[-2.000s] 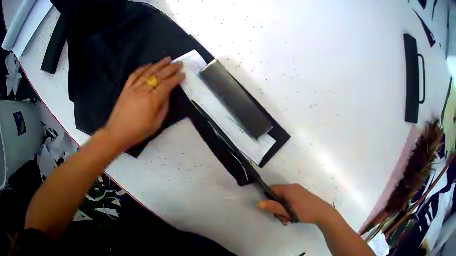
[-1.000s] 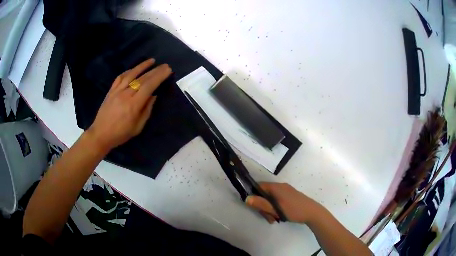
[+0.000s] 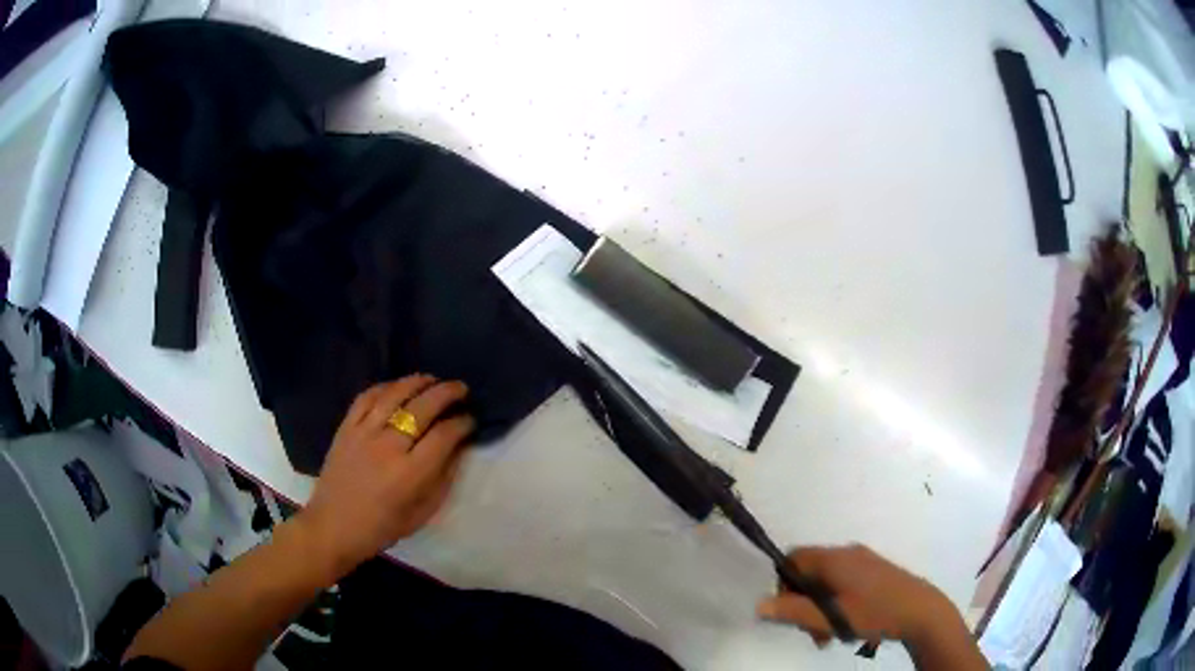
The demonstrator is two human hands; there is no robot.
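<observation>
Black fabric (image 3: 380, 249) lies spread on the white table, bunched at its far left. A white paper pattern piece (image 3: 564, 308) lies on its right part, with a dark metal bar weight (image 3: 668, 312) on top. My right hand (image 3: 858, 596) holds the shears (image 3: 708, 475) by the handles; the blades lie along the pattern's near edge, tips at the fabric. A narrow black strip (image 3: 649, 452) lies beneath and beside the blades. My left hand (image 3: 400, 459) rests on the fabric's near edge, fingers slightly spread, a yellow ring on one finger.
A handled black weight (image 3: 1035, 151) lies at the far right. A brown feather duster (image 3: 1090, 347) is at the right edge. Another dark bar (image 3: 180, 269) and rolled white paper (image 3: 66, 171) are at the left. A white bucket (image 3: 59, 537) stands below left, beside scraps.
My left hand has moved from beside the pattern to the fabric's near edge. The shears and right hand have moved nearer and rightward. The camera view has shifted, showing more of the bunched fabric.
</observation>
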